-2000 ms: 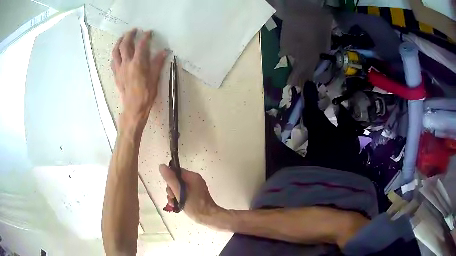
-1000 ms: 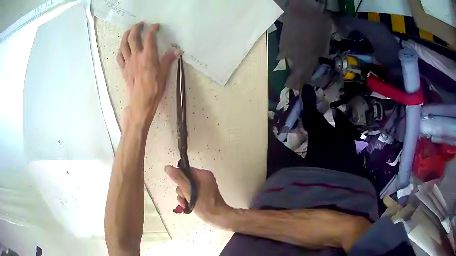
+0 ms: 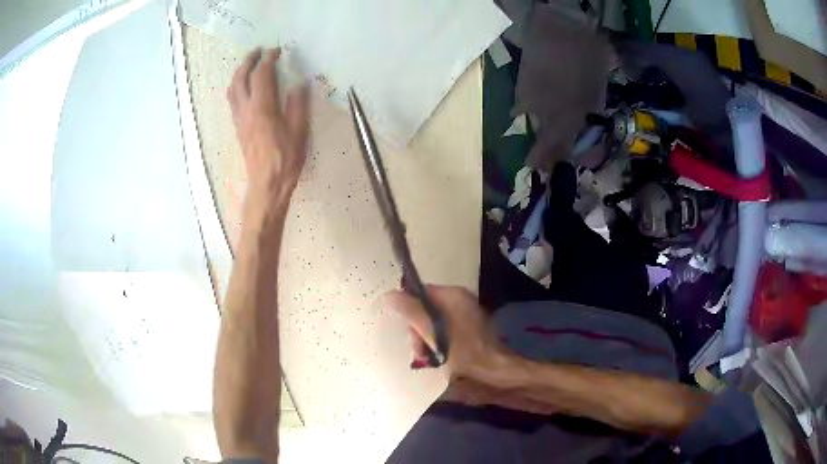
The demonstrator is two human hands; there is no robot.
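Note:
A large pale grey-white pattern piece lies at the top, with small pencil marks along its near edge and a pointed corner at its right. My left hand lies palm down on the cream table, fingers apart at that edge, and holds nothing. My right hand grips the handles of long tailor's shears. The blades look closed, slanting up and left, with their tips at the pattern edge, right of my left hand. Whether the tips touch it I cannot tell.
The speckled cream table ends at a straight right edge. White sheets lie on its left. Beyond the edge are scraps, a yellow and black device, a red piece and pale blue rolls. Dark cable shows bottom left.
The shears and my right hand have moved right, and the shears now slant more. My left hand has shifted slightly right, and its thumb is away from the blade tips.

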